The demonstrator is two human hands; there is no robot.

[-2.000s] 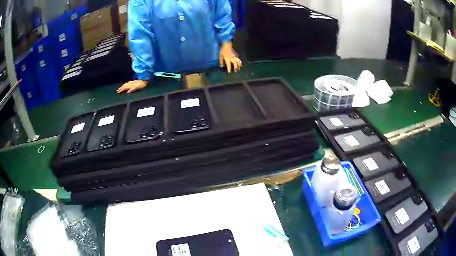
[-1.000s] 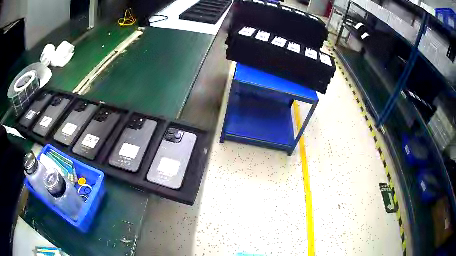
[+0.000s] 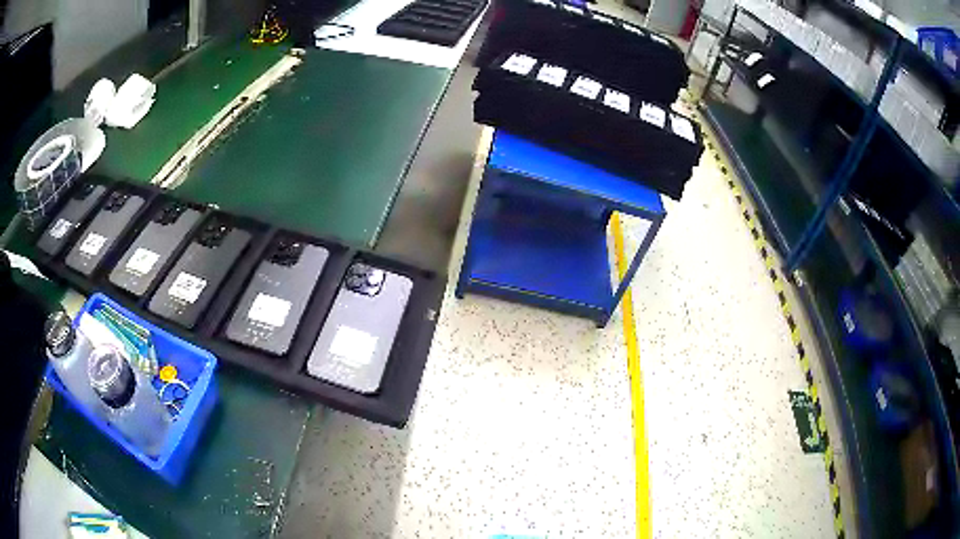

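Observation:
Neither of my hands is in view. A black foam tray (image 3: pixel 417 361) lies across the green bench at the left and centre, its near end past the bench edge. It holds a row of several dark grey smartphones (image 3: pixel 361 327), camera ends away from me, each with a white label. In front of it stands a small blue bin (image 3: pixel 187 442) with two translucent bottles (image 3: pixel 134 408), flat packets and a yellow bit. A striped wipe packet (image 3: pixel 97 523) lies on the white mat (image 3: pixel 51 503) at the lower left edge.
A blue cart (image 3: pixel 574 179) stands beyond the bench, stacked with loaded black trays (image 3: pixel 590 116). A wire basket with a white ring (image 3: pixel 51 174) and crumpled white pieces (image 3: pixel 118 102) are at the upper left. Dark shelving (image 3: pixel 842 179) lines the right, beside a yellow floor line.
The view has swung far right from the mat, stacked trays and person in blue to the right tray and cart. Since one second ago it has shifted only slightly.

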